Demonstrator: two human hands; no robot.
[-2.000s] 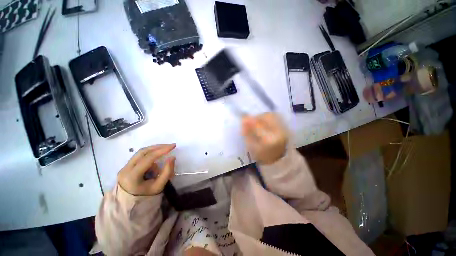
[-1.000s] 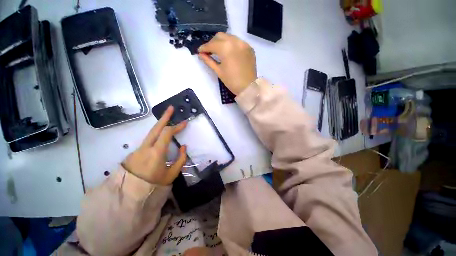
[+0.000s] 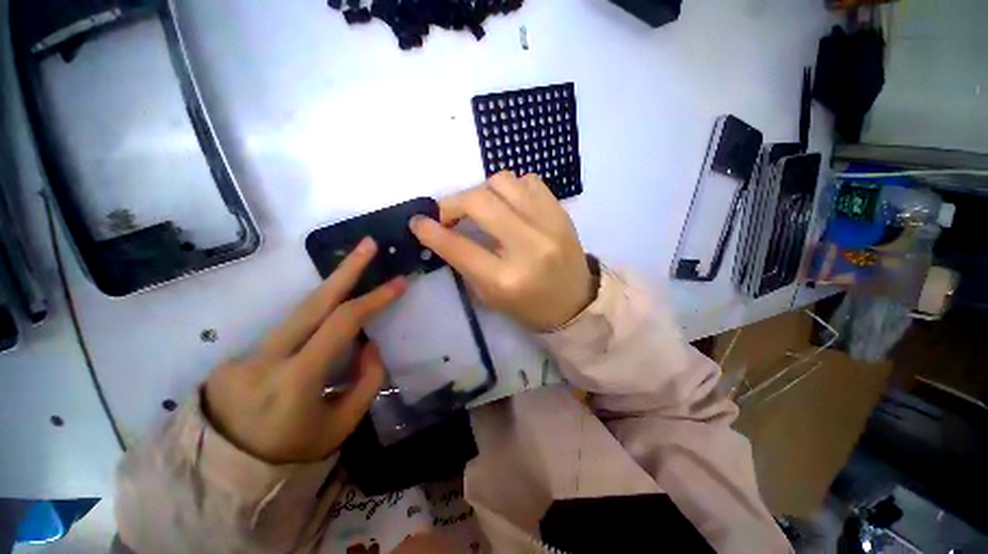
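Observation:
A black phone middle frame (image 3: 477,344) lies on the white table near its front edge, its camera-hole end away from me. My left hand (image 3: 309,363) rests fingertips on the frame's upper section and left side. My right hand (image 3: 518,254) has thumb and fingertips at the frame's upper right corner, by the camera holes. Whether a small part is between its fingertips is hidden. A square black parts tray (image 3: 529,135) with rows of pale dots lies just beyond my right hand.
Loose black parts (image 3: 417,16) lie at the top. A large silver-rimmed frame (image 3: 244,233) is at the left. At the right are a single frame (image 3: 693,243) and a bundle of stacked frames (image 3: 771,243). A plastic bottle (image 3: 883,206) stands beyond them.
My right hand has moved from the loose parts down to the frame's upper right corner. The dotted tray is more exposed. My left hand remains on the frame. The view has shifted.

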